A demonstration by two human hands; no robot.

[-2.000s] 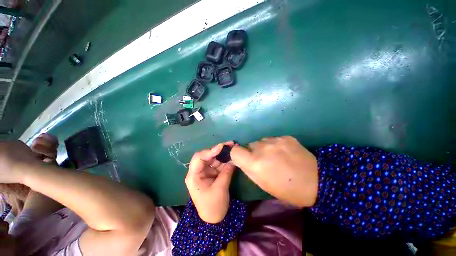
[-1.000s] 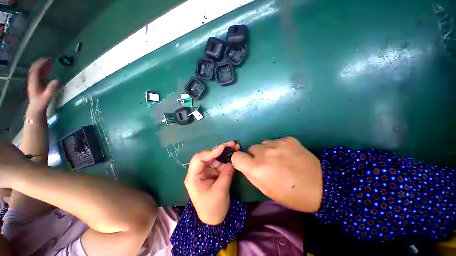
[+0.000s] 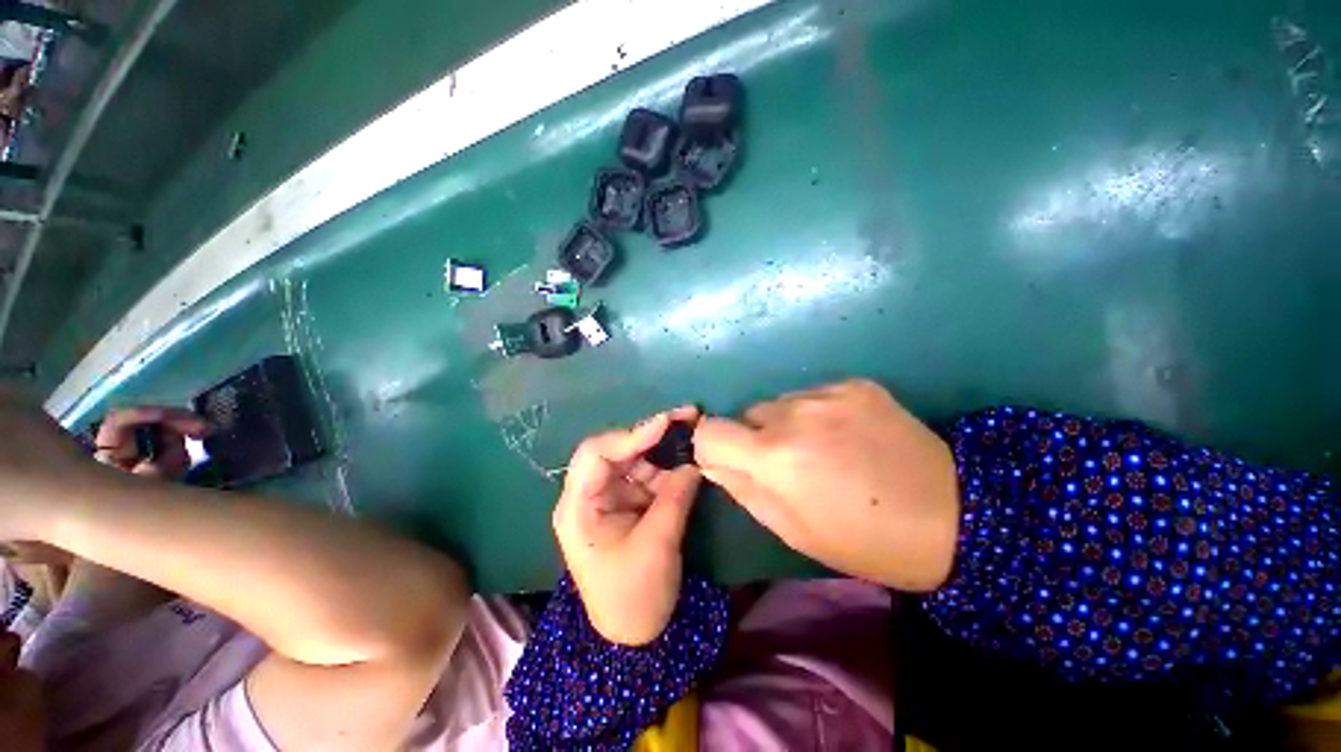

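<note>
My left hand [image 3: 624, 532] holds a small black plastic housing [image 3: 672, 445] between thumb and fingers, low in the middle of the view. My right hand [image 3: 838, 473] is at the housing's right side, its thumb and fingertips pressed together against it. The fingers hide most of the housing, and I cannot tell whether a board is inside. Beyond my hands several black housings [image 3: 674, 212] lie in a loose cluster. At its near end lie a green circuit board [image 3: 560, 287], another housing [image 3: 553, 334] and a small white-topped piece [image 3: 593, 326].
A small white board with a dark edge [image 3: 466, 276] lies left of the cluster. A black tray [image 3: 262, 417] stands at the left beside a neighbouring person's arm [image 3: 250, 566]. A white strip [image 3: 397, 144] edges the green bench, with a green belt beyond it.
The neighbour's hand has moved from over the white strip back down beside the black tray. My hands stay at the housing, with only slight movement. The dark part on the belt is gone from view.
</note>
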